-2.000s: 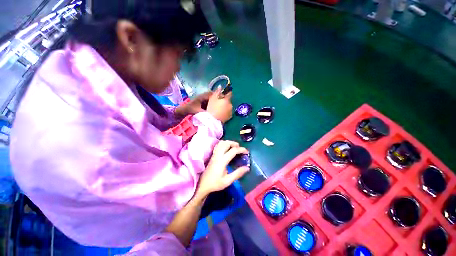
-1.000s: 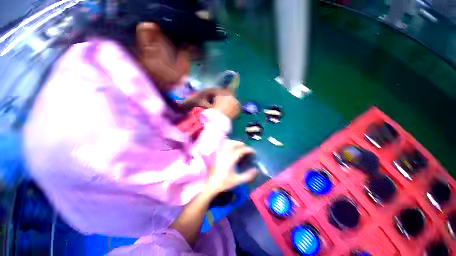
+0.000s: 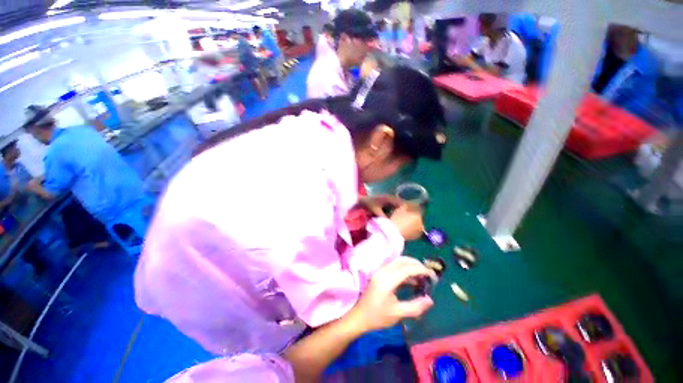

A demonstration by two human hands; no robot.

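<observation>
My left hand (image 3: 389,295) reaches in from the bottom, thumb and fingers around a dark round unit (image 3: 418,286) above the green bench edge; the unit is blurred. My right hand is out of the picture. The red compartment tray (image 3: 479,345) is at the lower right, cut off by the bottom edge. Two blue-faced units (image 3: 507,360) sit in its near pockets. Dark units (image 3: 595,327) lie in other pockets, one overlapping its neighbour. On the bench are a violet-faced unit (image 3: 436,237), a labelled unit (image 3: 464,257), another partly behind my fingers, and a pale scrap (image 3: 459,292).
A person in a pink smock (image 3: 247,224) bends over the bench close at left, hands by a tape roll (image 3: 412,194). A slanted white upright (image 3: 543,135) stands on the bench. Red trays (image 3: 606,123) and more workers are beyond. Blue floor shows at left.
The view has tilted up, so the tray and bench units sit lower and more of the room shows. My left hand still holds the unit and appears further right in the picture.
</observation>
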